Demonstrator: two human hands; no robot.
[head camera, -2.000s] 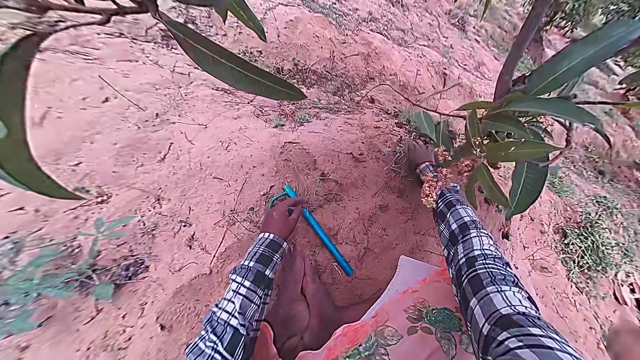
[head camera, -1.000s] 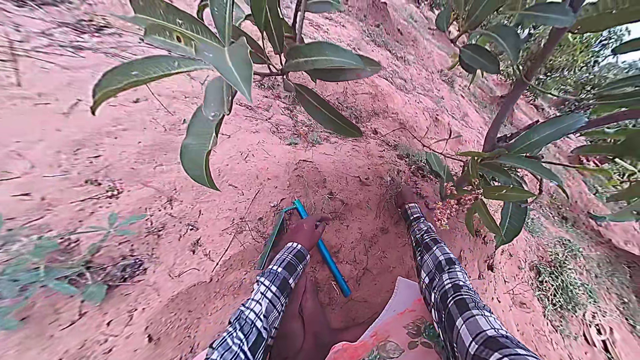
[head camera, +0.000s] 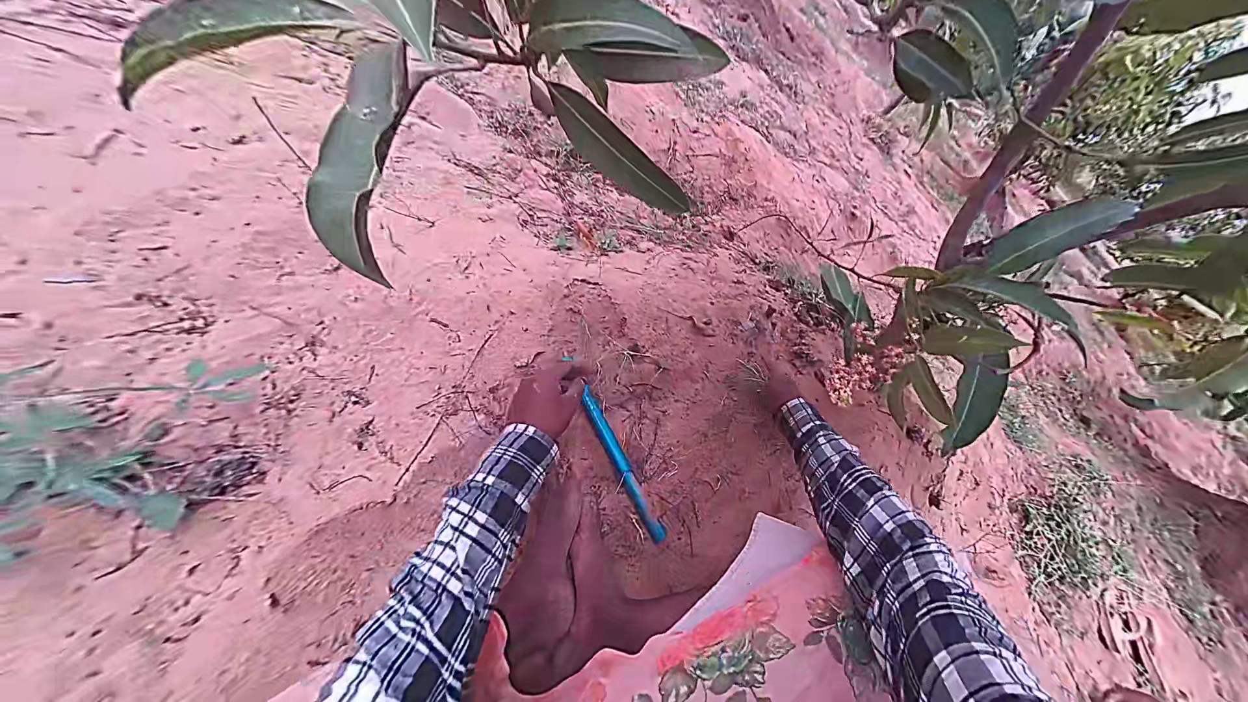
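My left hand (head camera: 548, 395) is closed on a blue rod-shaped handle (head camera: 624, 463), gripping it near its upper end. The handle slants down to the right over the reddish soil (head camera: 673, 390), and what is fixed at its upper end is mostly hidden by the hand. My right hand (head camera: 775, 383) reaches down to the soil beside dry grass and twigs, left of a leafy branch with small reddish flowers (head camera: 863, 372). Its fingers are blurred and partly hidden, so whether it holds anything does not show.
Long-leaved branches (head camera: 624, 146) hang over the top of the view. A tree stem (head camera: 1024, 136) with leaves rises at the right. A low green plant (head camera: 88, 458) grows at the left, and a grass tuft (head camera: 1072, 531) at the lower right. My bare feet (head camera: 575, 585) are below the handle.
My left hand has kept hold of the blue handle while its pose has shifted; the dark green piece seen beside it a second ago no longer shows. My right hand stays low by the branch.
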